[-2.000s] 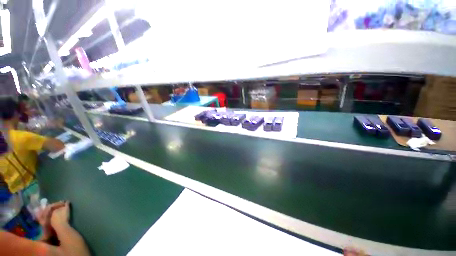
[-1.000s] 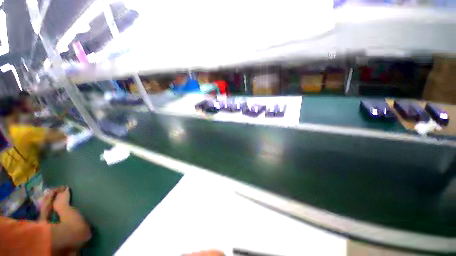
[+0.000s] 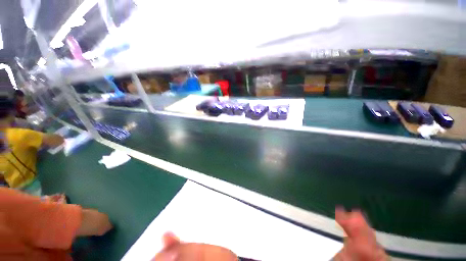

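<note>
A large white sheet (image 3: 204,216) lies on the green bench in front of me. My left hand (image 3: 196,251) is over its lower edge, cut off by the picture's bottom; what it may hold is hidden. My right hand (image 3: 357,237) is raised at the sheet's right end, by the belt's near rail. It is blurred and cut off below, with fingertips slightly apart and nothing visible between them. A thin dark edge (image 3: 247,259) shows beside my left hand, too cut off to identify.
The dark green belt (image 3: 230,158) runs beyond the sheet. Dark units (image 3: 257,111) stand in rows behind it. White crumpled tissue (image 3: 115,159) lies on the left bench. A person in an orange sleeve (image 3: 38,224) and another in yellow (image 3: 20,153) are at left. A white shelf spans overhead.
My left hand shows more at the bottom. My right hand has come up into view at right. The black stick seen earlier is now almost out of view. The orange-sleeved arm has moved further in.
</note>
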